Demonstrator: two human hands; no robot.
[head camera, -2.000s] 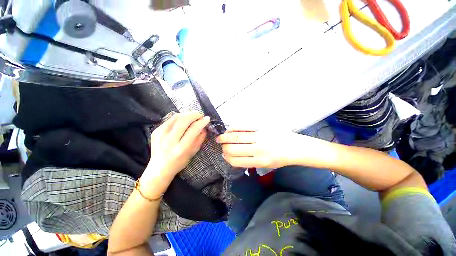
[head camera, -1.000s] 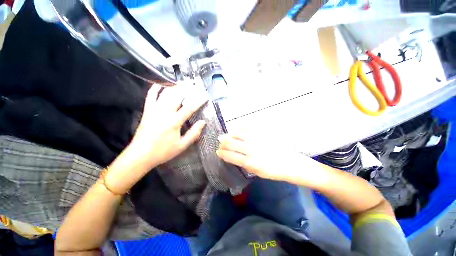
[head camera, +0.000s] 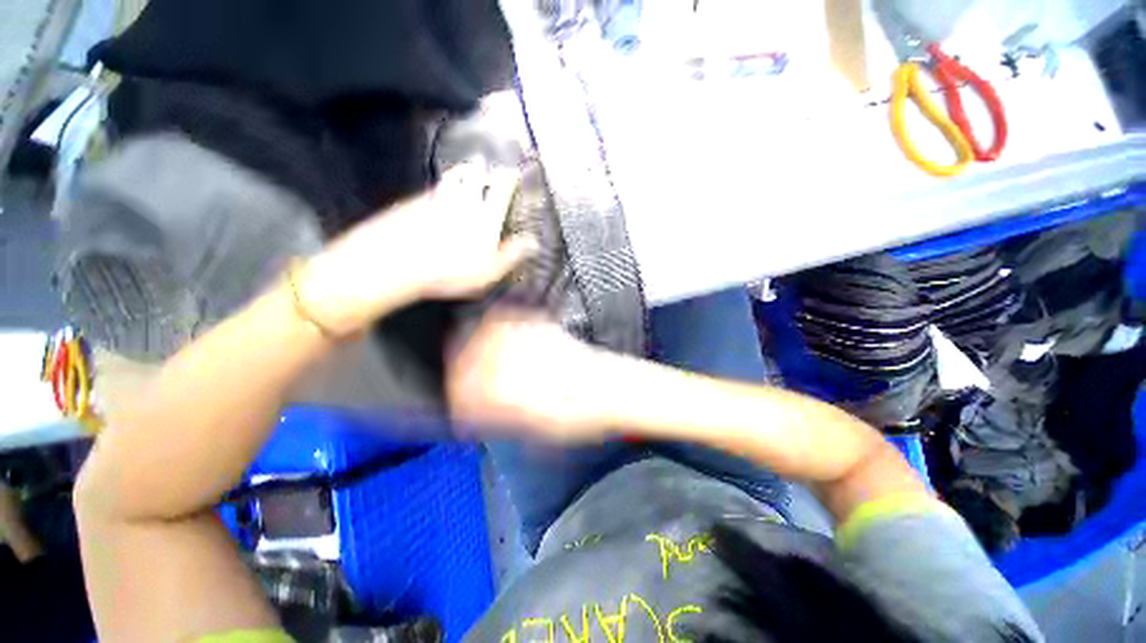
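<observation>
The grey tweed-like band (head camera: 603, 232) runs down from the top centre over the table edge. The black lining (head camera: 314, 82) covers the upper left, and the blurred grey plaid fabric (head camera: 157, 270) hangs below it at the left. My left hand (head camera: 446, 239) lies over the garment just left of the band, fingers extended and thumb apart. My right hand (head camera: 522, 377) is strongly blurred, below my left hand at the lower folds. Its fingers and any grip cannot be made out.
Scissors with yellow and red handles (head camera: 949, 116) lie on the white table (head camera: 742, 189). A slim pen-like item (head camera: 754, 63) lies at the back. A blue bin (head camera: 1068, 553) at the right holds dark striped cut pieces (head camera: 880, 314). Another blue surface (head camera: 421, 528) is below left.
The view has shifted, leaving the machine head almost out of the picture. The band now shows at greater length. My right hand has moved left, below my left hand.
</observation>
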